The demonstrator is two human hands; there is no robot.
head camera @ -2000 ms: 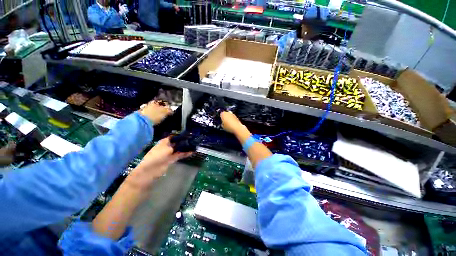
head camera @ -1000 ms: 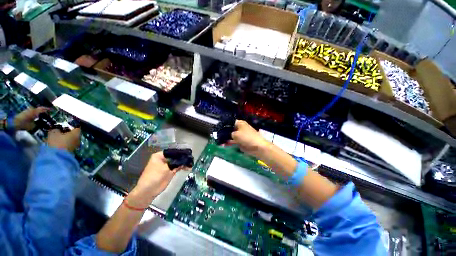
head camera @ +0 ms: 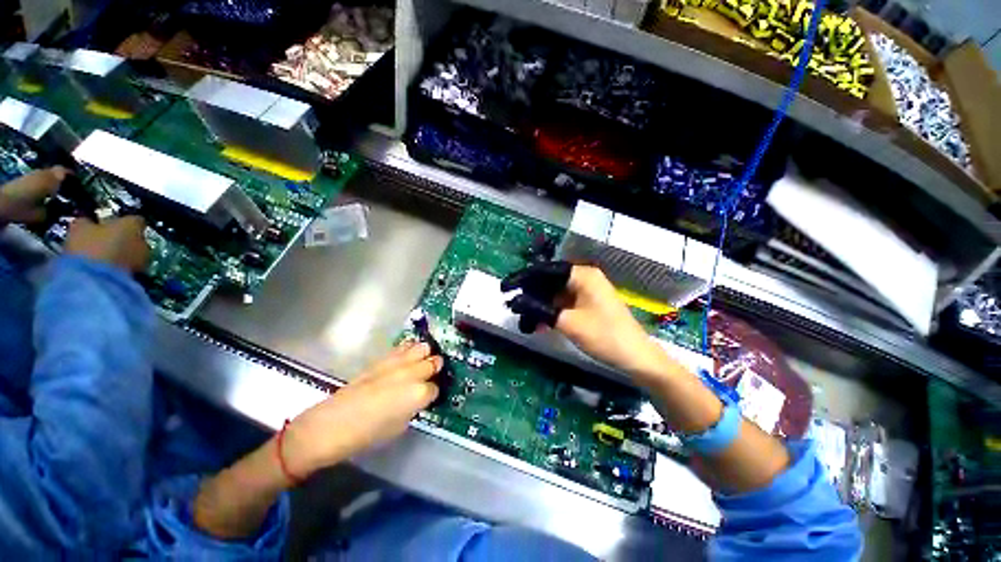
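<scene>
A green circuit board (head camera: 488, 384) lies on the rail in front of me, with a long silver heatsink (head camera: 494, 307) along it and a finned heatsink (head camera: 634, 247) at its far edge. My left hand (head camera: 368, 408) is low at the board's left part, its dark fingertips touching or just above the surface. My right hand (head camera: 587, 313) is over the long heatsink, its thumb and fingers bent close together. Both hands show black at the fingertips; I cannot tell whether this is finger covers or held parts. A blue strap is on my right wrist.
Black bins (head camera: 483, 82) with silver, red and blue parts stand behind the board. A blue coiled cord (head camera: 757, 165) hangs to my right wrist. A pink bag (head camera: 774, 362) and clear packets (head camera: 867, 461) lie right. Another person's hands (head camera: 104, 236) are over the left board. A small packet (head camera: 338, 225) lies between boards.
The view has tilted down. My right hand has gone from the bins to above the long heatsink. My left hand has come down from the raised position onto the board's left part.
</scene>
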